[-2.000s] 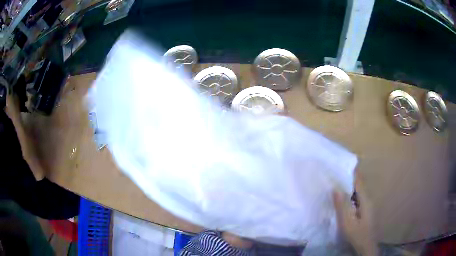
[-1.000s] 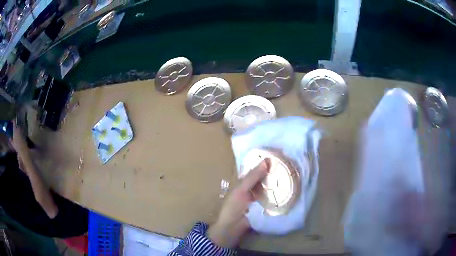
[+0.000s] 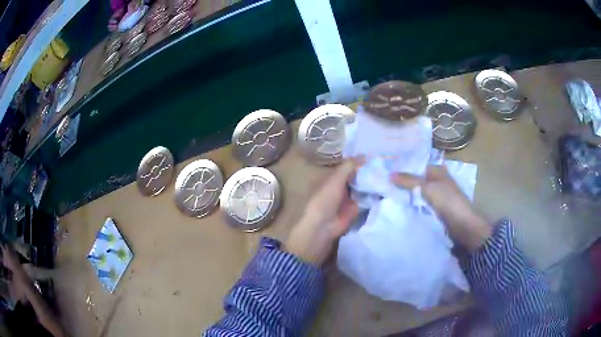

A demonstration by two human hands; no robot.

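Observation:
White wrapping [image 3: 402,253] hangs crumpled between my hands over the right middle of the bench. My left hand [image 3: 333,204] grips its left side, the thumb near the top. My right hand [image 3: 438,194] grips its right side, fingers bent over the sheet. A brownish metal disc [image 3: 395,101] with a spoke pattern shows just above the wrapping's upper edge, slightly blurred. Whether it lies on the bench or is held up with the wrapping, I cannot tell.
Several spoked discs [image 3: 261,137] lie along the bench [image 3: 178,270]. A white pad [image 3: 111,255] with blue and yellow pieces is at left. Behind are the green conveyor [image 3: 217,85] and a white post [image 3: 326,49]. A clear bag [image 3: 583,102] is at right. Another person's arm [image 3: 29,289] shows lower left.
The view has turned right. My left hand has left the coppery disc it was touching and now holds wrapping. My right hand has come in beside it from the right.

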